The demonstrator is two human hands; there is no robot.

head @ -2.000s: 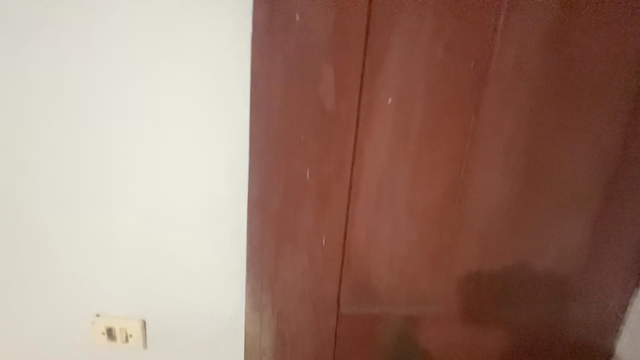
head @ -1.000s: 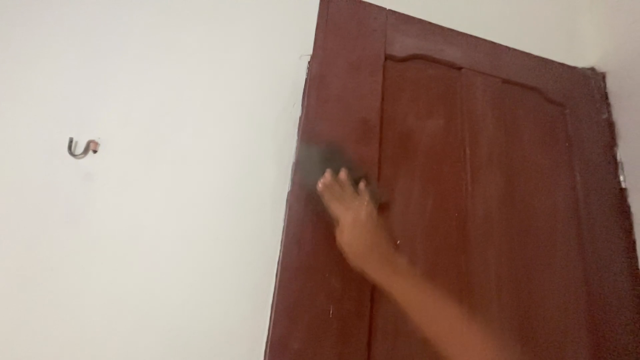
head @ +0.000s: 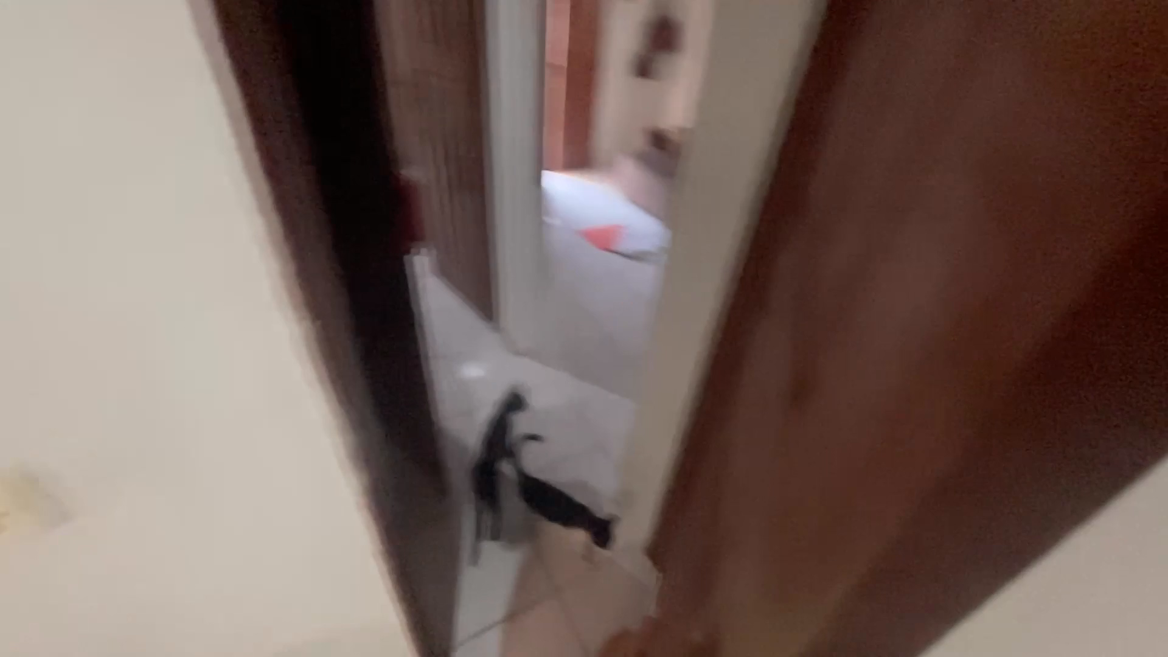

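A brown wooden door [head: 922,301] stands at an angle on the right, with an open gap between it and the dark door frame [head: 365,301] on the left. At the bottom edge, by the door's lower part, a blurred brown shape looks like the fingers of my right hand [head: 652,641]; most of it is cut off, and what it holds or touches cannot be told. My left hand is out of view.
Two dark cats, one [head: 493,456] beside the other [head: 561,506], are on the tiled floor [head: 584,424] in the doorway. A pale wall [head: 164,301] fills the left. Beyond lies another room with a red patch [head: 602,237] on a pale surface.
The view has swung down to an open doorway with cats and floor. One second ago a hand with a dark, blurred thing was against the door's upper part; that thing is now out of sight.
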